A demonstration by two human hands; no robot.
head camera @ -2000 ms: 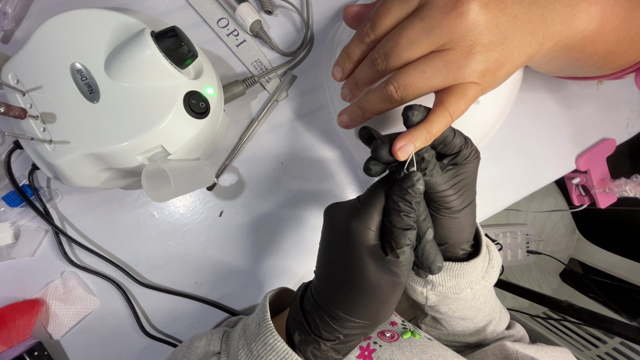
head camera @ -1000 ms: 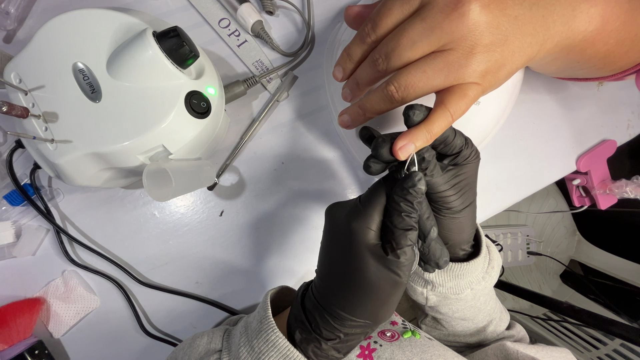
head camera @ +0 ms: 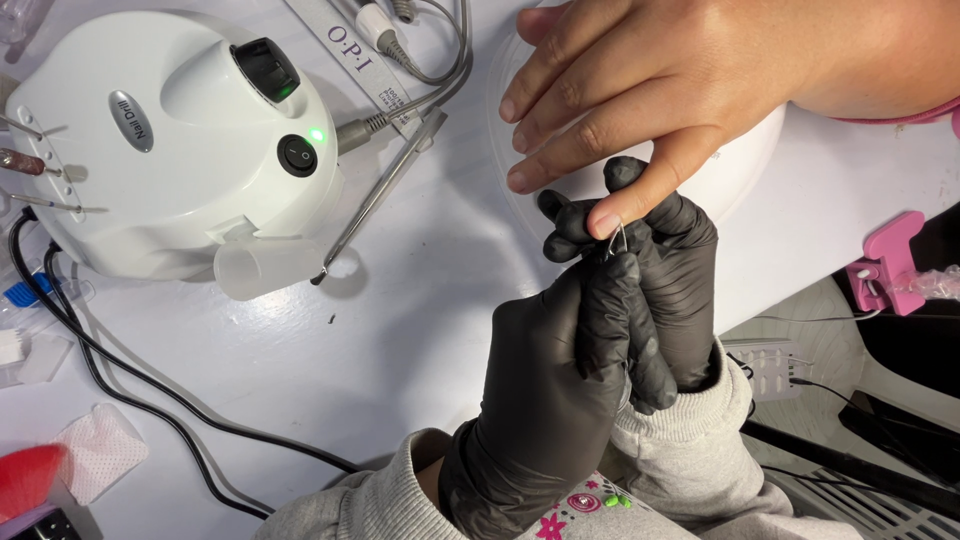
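Observation:
My left hand [head camera: 551, 390], in a black glove, holds a small metal tool [head camera: 616, 238] by its lower part. Two thin metal prongs show above its fingers, at the nail of another person's finger [head camera: 634, 199]. My right hand [head camera: 675, 262], also black-gloved, is behind and to the right. Its fingers lie around and beneath that same finger, and the glove hides part of the grip. The other person's hand [head camera: 697, 82] comes in from the upper right, palm down, fingers spread over a white rounded device [head camera: 742, 172]. My hands overlap, so most of the tool is hidden.
A white nail drill machine [head camera: 172, 142] with a lit green light stands at left, a translucent cup [head camera: 266, 266] at its side. Near it lie a slim metal tool [head camera: 375, 199], a nail file [head camera: 352, 56] and black cables [head camera: 202, 420]. A pink clamp [head camera: 892, 262] grips the right table edge.

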